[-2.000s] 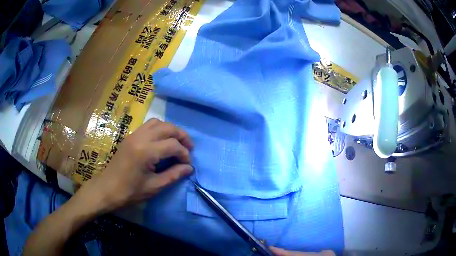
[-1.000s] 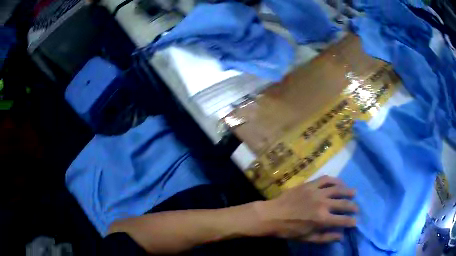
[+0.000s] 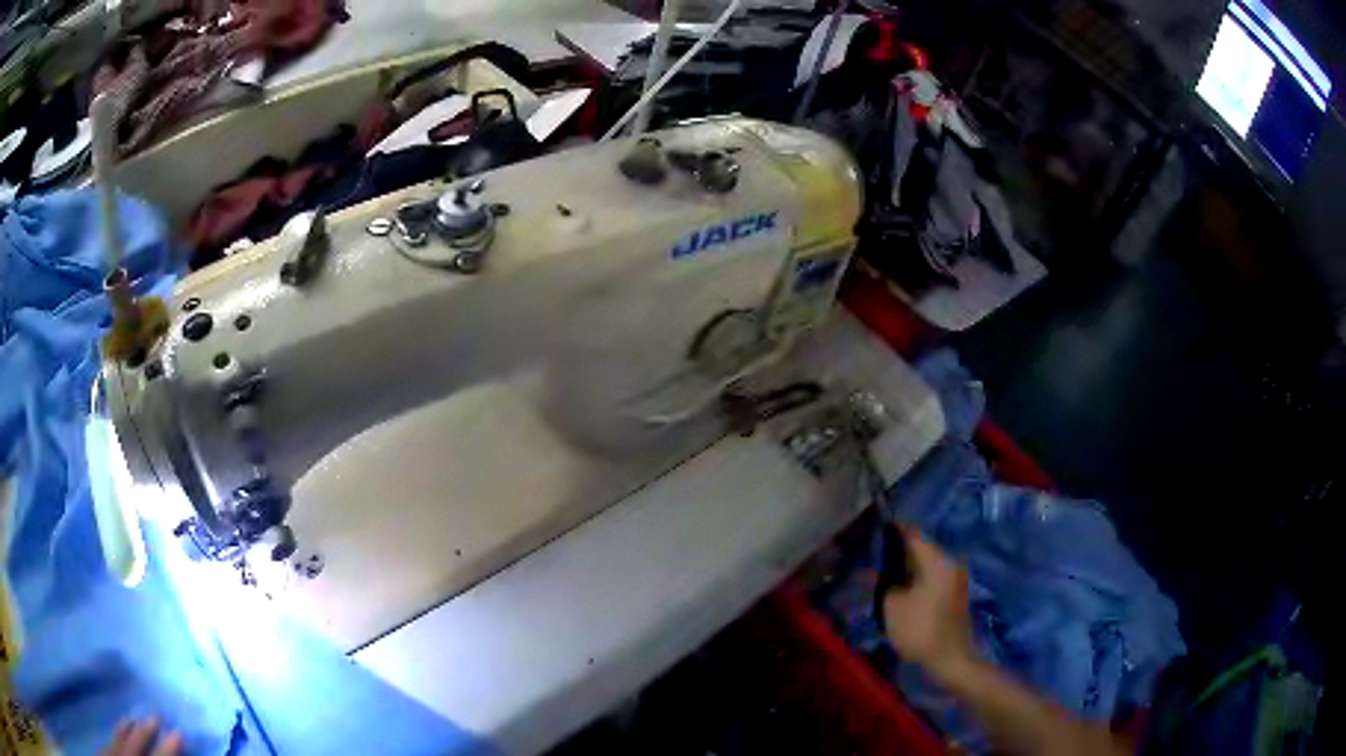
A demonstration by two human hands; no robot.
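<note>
My right hand [image 3: 927,603] is closed around the dark handles of the shears [image 3: 883,517], at the right end of the white machine table. The blades point away toward the bobbin tray [image 3: 815,443] and are blurred. My left hand [image 3: 143,739] shows only as fingertips at the bottom left edge, on or beside the light blue fabric [image 3: 89,635]; its grip cannot be told. The fabric lies left of and under the lit needle area. The white JACK sewing machine [image 3: 487,325] stands between my hands.
A red basket [image 3: 841,665] heaped with blue panels [image 3: 1048,576] stands beside the table's right end. A small dark tool [image 3: 775,406] lies beside the bobbin tray. Dark and reddish cloth [image 3: 281,185] lies behind the machine. A lit screen [image 3: 1267,89] shows at upper right.
The view has swung from the table's left side to the machine and its right end. The shears, earlier over the fabric, are now at the table's right end in my right hand.
</note>
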